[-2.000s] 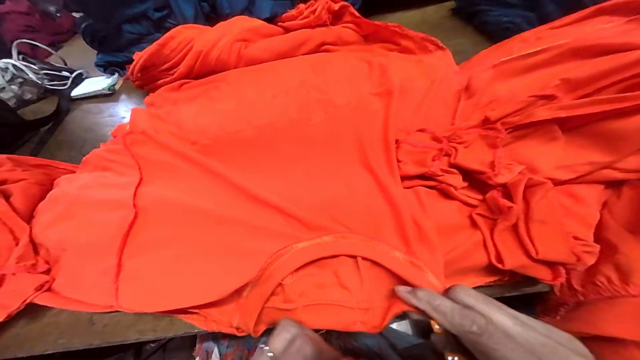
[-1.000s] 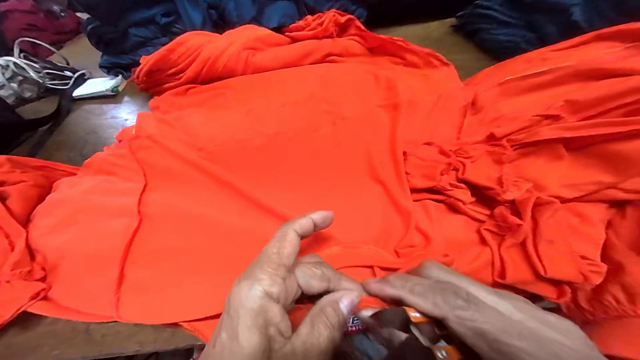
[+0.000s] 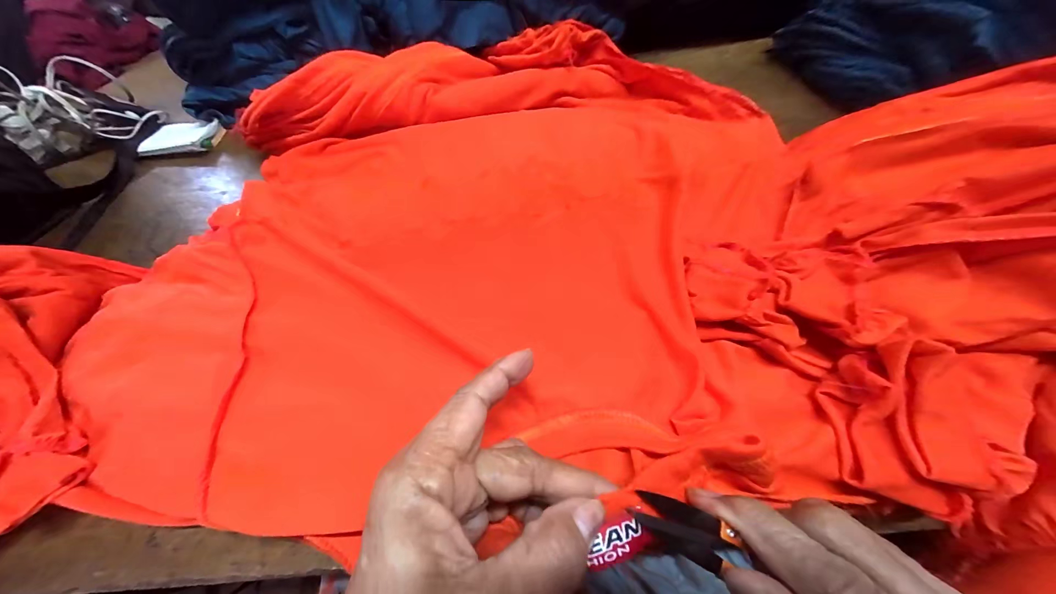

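An orange-red fabric garment point(image 3: 495, 247) lies spread over the table, with a seam down its left part and gathered folds at the right. Near the bottom edge my left hand point(image 3: 487, 503) pinches the garment's neckline band between thumb and a finger, its index finger raised. A red label with white writing point(image 3: 612, 540) shows beside the thumb; whether it belongs to the garment I cannot tell. Small black-bladed scissors or snips point(image 3: 685, 528) are in my right hand point(image 3: 800, 536), blades parted at the pinched cloth. The fingers partly hide the orange handle.
Dark blue cloth point(image 3: 247, 58) is heaped along the back, with another dark blue pile point(image 3: 916, 49) at the back right. White cables point(image 3: 74, 107) and a small white object point(image 3: 177, 139) lie at the back left. The wooden table's front edge point(image 3: 190, 553) shows below the garment.
Both hands have come together at the neckline, which lay as an open curve two seconds ago. The black blades now show plainly beside the left thumb.
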